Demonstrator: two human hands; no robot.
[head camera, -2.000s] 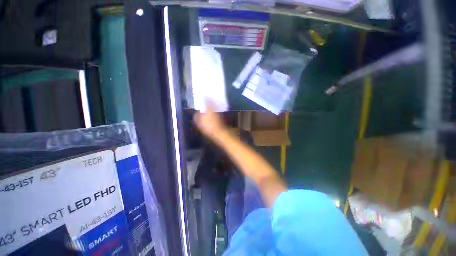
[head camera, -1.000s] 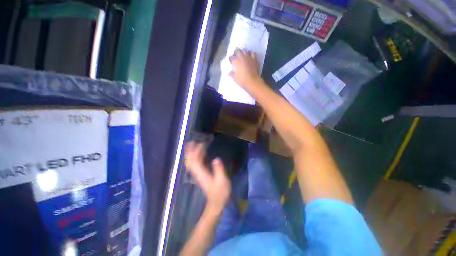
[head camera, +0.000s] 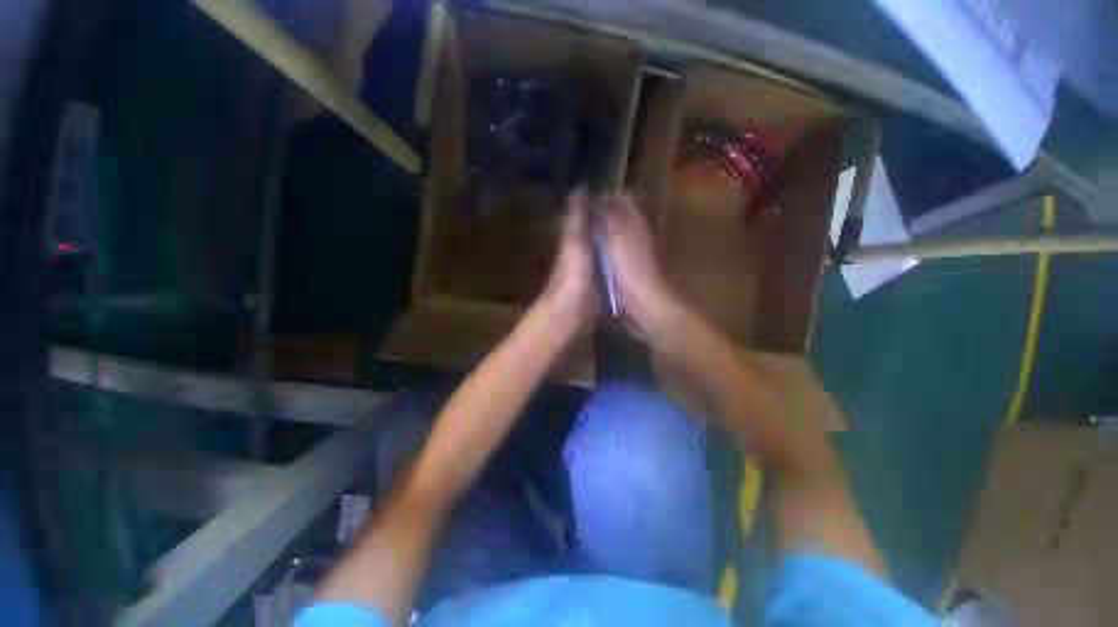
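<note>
My left hand (head camera: 574, 260) and my right hand (head camera: 631, 263) are close together, palms facing, over the gap between two open brown cardboard boxes. A thin, light-edged flat item (head camera: 607, 272) is between them; blur hides what it is. The left box (head camera: 448, 245) holds dark items (head camera: 521, 123). The right box (head camera: 711, 276) holds reddish items (head camera: 748, 165) in shiny clear wrap.
Pale metal frame bars (head camera: 221, 390) run at the lower left and along the top. White sheets (head camera: 868, 233) hang at the right. A closed brown carton (head camera: 1042, 502) lies lower right on the green floor with yellow lines.
The view has swung down from the worktop to the boxes below. My right hand has left the white stack, and both hands have come together around a thin item.
</note>
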